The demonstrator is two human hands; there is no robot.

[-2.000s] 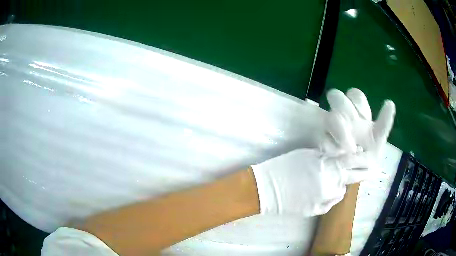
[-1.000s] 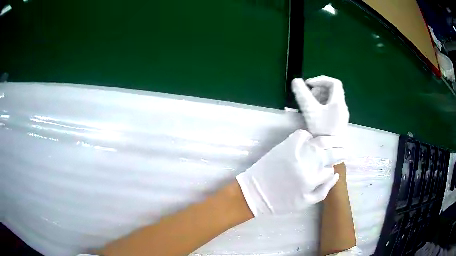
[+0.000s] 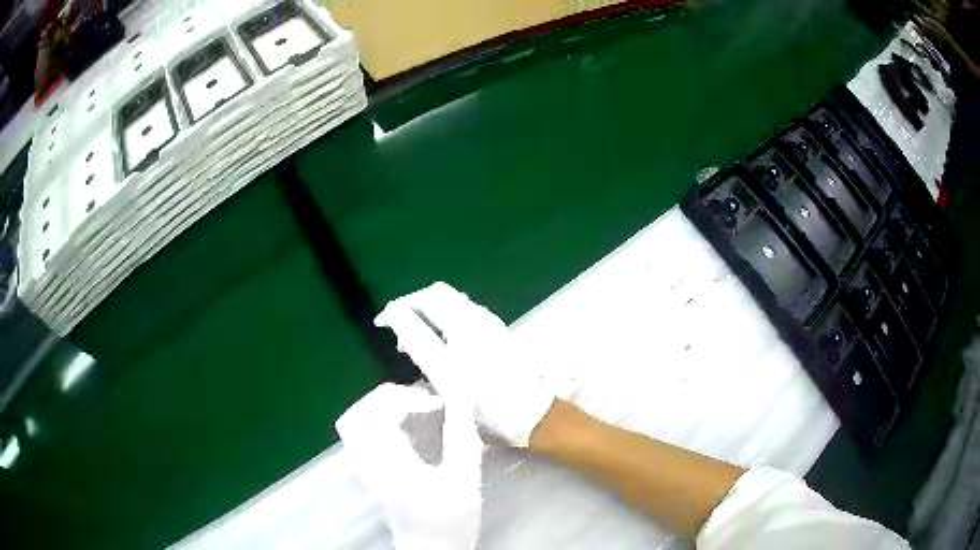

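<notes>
Both hands wear white gloves, partly overexposed. My right hand [image 3: 457, 349] reaches in from the right over the green table, its fingers bent with a narrow gap between them and nothing seen in it. My left hand [image 3: 403, 467] is just below and left, touching or overlapping the heel of my right hand. It is curved with a shaded gap between thumb and fingers, and no part shows in it. Where the gloves meet, the fingertips are hard to tell apart.
White foam sheet [image 3: 688, 344] covers the near edge of the green table [image 3: 559, 161]. A black blister tray [image 3: 741, 252] lies at right. Stacked white foam trays [image 3: 75, 220], some pockets holding black frames, stand at upper left. A tan cardboard sheet [image 3: 462, 32] lies beyond.
The view has swung right, bringing in the foam trays and more of the black tray. My left hand was around my right glove's wrist area; now it sits lower left, against the right hand's heel.
</notes>
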